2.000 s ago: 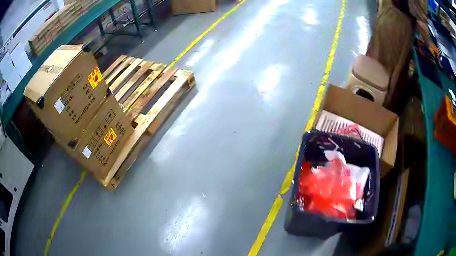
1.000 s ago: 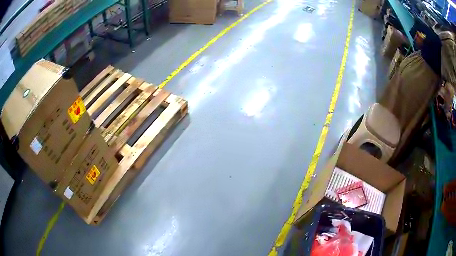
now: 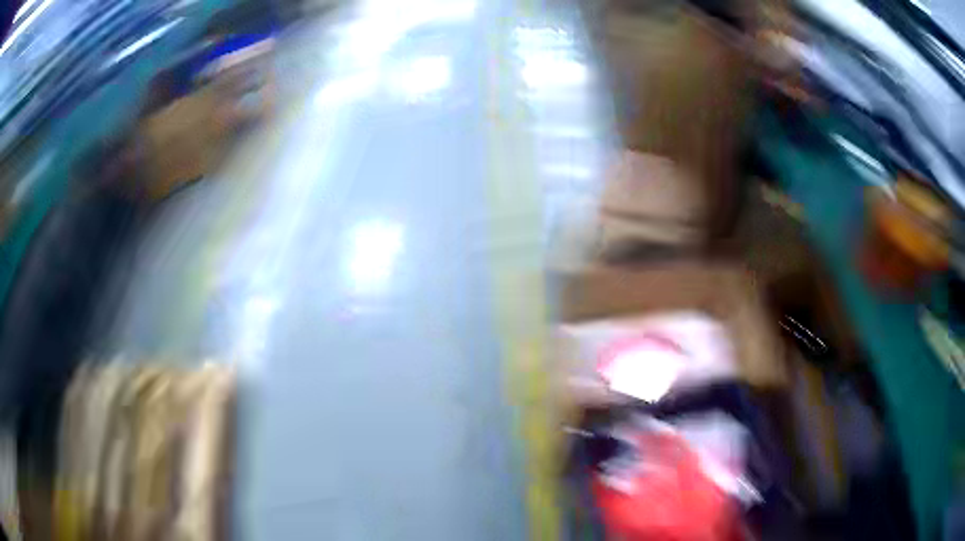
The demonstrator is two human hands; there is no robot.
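Note:
Neither of my hands shows in the head view, which is strongly blurred. Nearest in front of me at the lower right is a dark waste bin (image 3: pixel 778 465) with red and white plastic (image 3: pixel 661 481) inside. Behind it stands an open brown carton (image 3: pixel 656 291) with a white insert (image 3: pixel 704 336) and a red and white item on it. A beige stool (image 3: pixel 651 201) stands beyond the carton.
A green bench (image 3: pixel 884 365) runs along the right, with an orange object (image 3: pixel 905 238) on it. A wooden pallet (image 3: pixel 153 454) lies at the lower left. A yellow line (image 3: pixel 519 317) crosses the grey floor (image 3: pixel 370 412). Brown clothing of a person (image 3: pixel 677 95) shows beyond the stool.
The view has swung to the right and blurred. The bin, carton and stool now sit further left in the picture. The labelled cartons by the pallet no longer show clearly.

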